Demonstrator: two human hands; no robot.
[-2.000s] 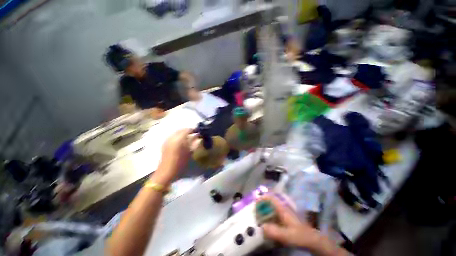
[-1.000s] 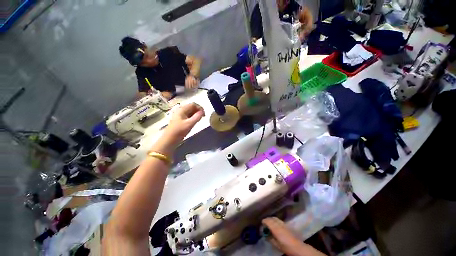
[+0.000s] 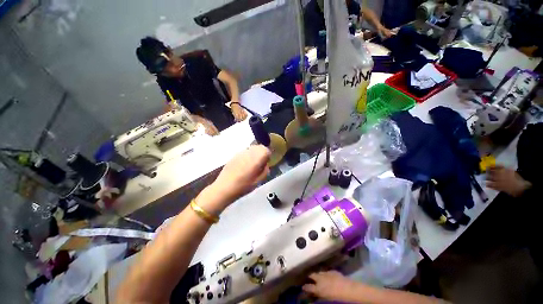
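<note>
The cream sewing machine (image 3: 271, 255) with a purple motor end (image 3: 339, 217) lies across the bottom centre. My left hand (image 3: 253, 166) is raised with fingers bent together, just in front of the thread stand's dark thread cone (image 3: 258, 130); no thread can be made out in it. My right hand (image 3: 330, 285) is low on the near side of the machine arm; its fingertips are partly hidden, and whether it holds anything is unclear. A teal-topped cone (image 3: 300, 113) stands on the thread stand behind.
Small black spools (image 3: 339, 177) stand behind the machine. A clear plastic bag (image 3: 390, 243) hangs at its purple end. Dark fabric (image 3: 428, 154), a green basket (image 3: 387, 104) and a red basket (image 3: 443, 86) lie right. A person (image 3: 190, 83) sits opposite; another's hand (image 3: 506, 180) is at right.
My left hand has moved right and lower, in front of the dark cone. My right hand has gone from a green-topped cone above the machine to low beside its arm. Another person's hand has appeared at right.
</note>
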